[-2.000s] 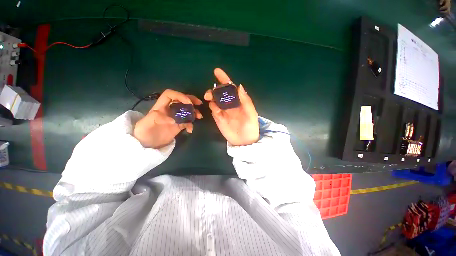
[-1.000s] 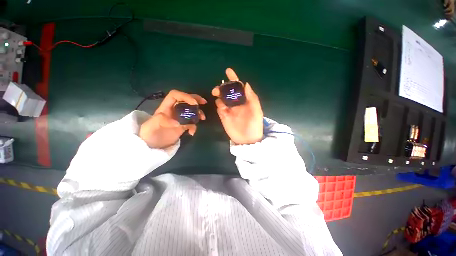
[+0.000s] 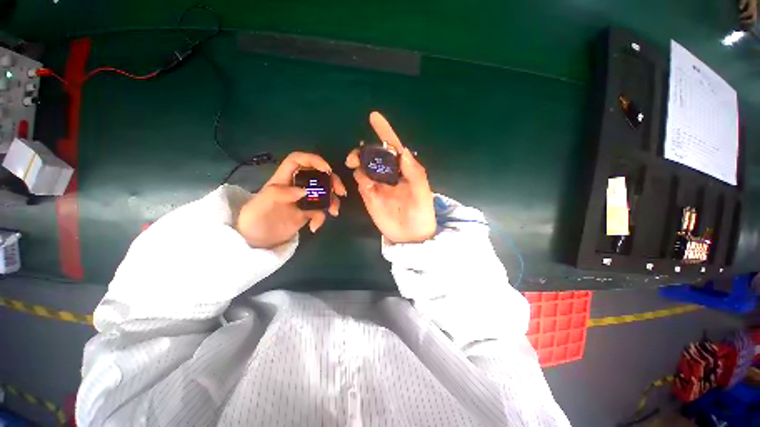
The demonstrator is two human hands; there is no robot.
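Note:
My left hand holds a small dark square watch module by its edges, fingers around it. Its screen is lit with white-purple text and a red line low down. My right hand holds a second watch module on the fingers, thumb and fingertips at its edges. Its screen shows fainter white-purple text and is slightly tilted. Both modules are above the green mat. A blue band is on my right wrist.
A black foam tray at right holds a paper sheet, a yellowish strip and copper-coloured parts. A power supply and white box are at left. A thin black cable lies on the mat. A red bin is at the near edge.
The left module's screen now shows a red line under its text. The right module has tilted and shifted slightly left in the fingers, and its text looks dimmer.

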